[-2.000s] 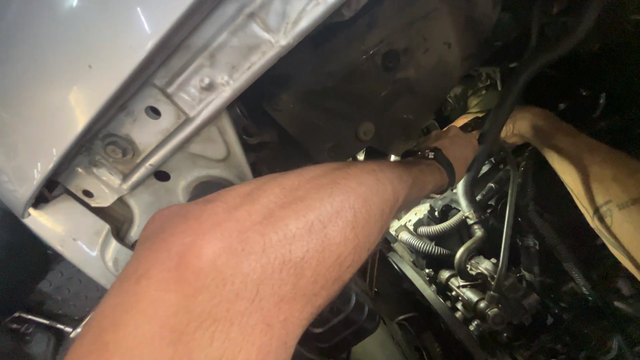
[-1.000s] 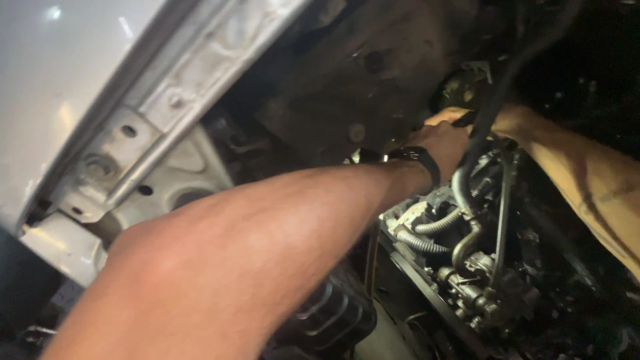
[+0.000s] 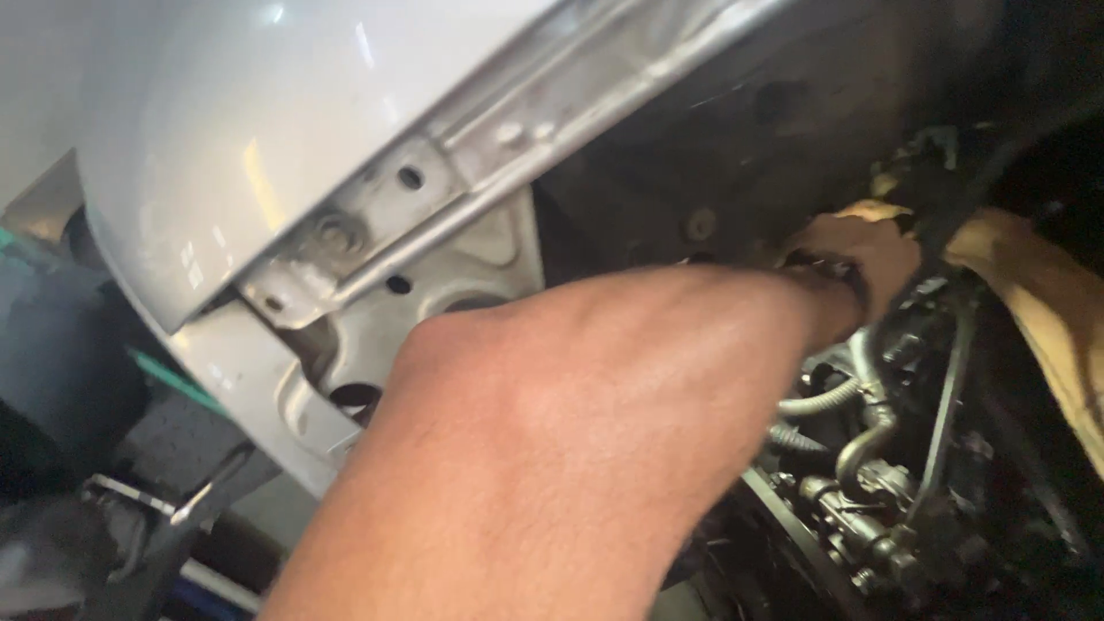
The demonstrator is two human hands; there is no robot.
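My left hand (image 3: 880, 254), with a dark band at the wrist, reaches deep into a car's engine bay. Its fingers are hidden in shadow, so what they touch cannot be told. From the right edge comes my right forearm (image 3: 1044, 302); its hand lies behind a dark hose (image 3: 983, 190), close to my left hand. Below both hands are a bent metal pipe (image 3: 871, 431), a ribbed hose (image 3: 819, 399) and metal engine parts (image 3: 854, 517).
A silver body panel (image 3: 259, 129) and a metal rail with holes (image 3: 457, 190) run along the upper left. A dark inner panel (image 3: 690, 155) stands behind my left arm. At the lower left is a metal bar or handle (image 3: 138, 493), blurred.
The view has shifted, showing more of the area at the lower left. My left forearm spans more of the picture. Both hands remain deep in the engine bay, close together.
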